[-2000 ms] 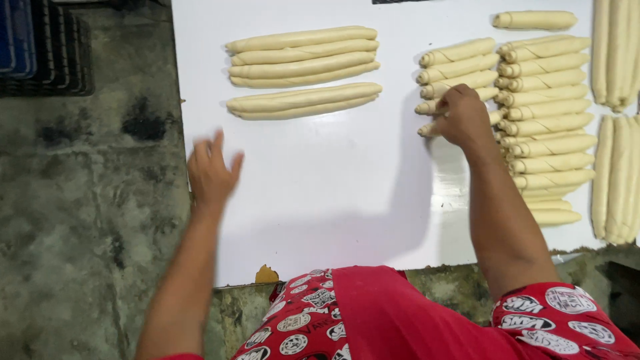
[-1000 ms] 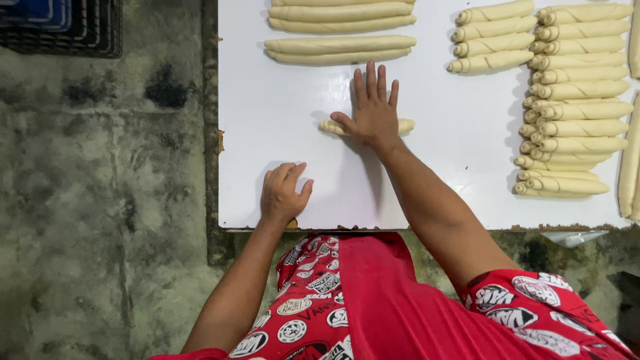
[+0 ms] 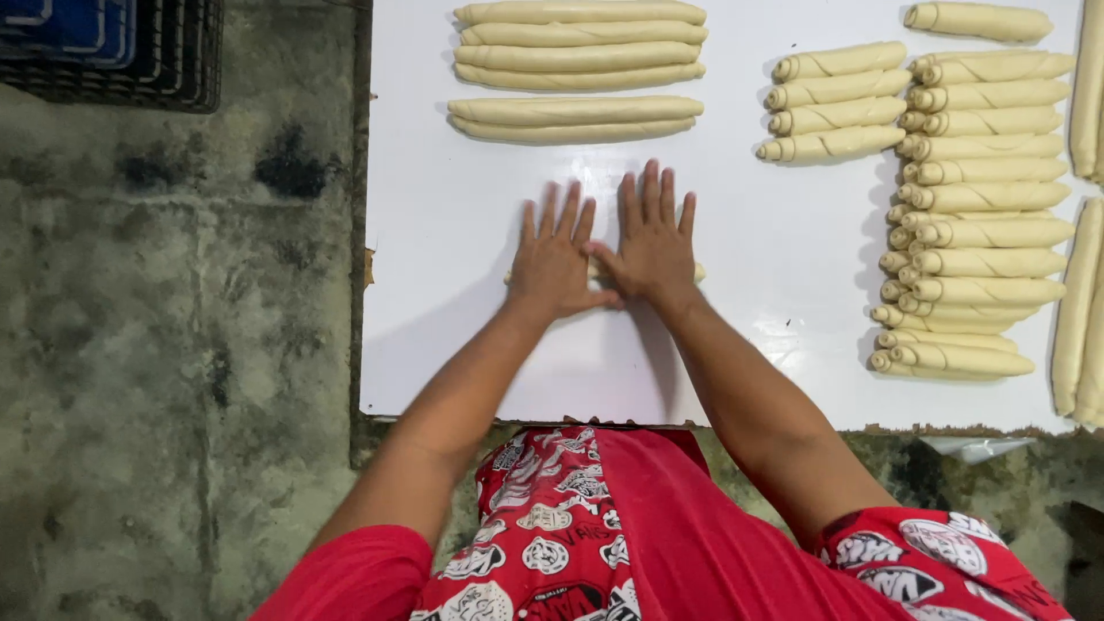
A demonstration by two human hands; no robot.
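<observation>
Side by side on the white tabletop, my left hand and my right hand lie flat over one dough roll, fingers spread and pointing away from me. Most of that roll is hidden beneath the palms; its ends and a bit of its middle show. My right thumb touches or overlaps the left hand. Beyond the hands lie several long dough strands in parallel, with a pair of strands nearer to me.
To the right are a short stack of rolled dough pieces, a larger pile of rolls, a single roll and long strands at the frame's edge. Plastic crates stand on the floor at upper left.
My right hand took a roll from the short stack at the right and brought it to the middle. My left hand has since joined it on the roll.
</observation>
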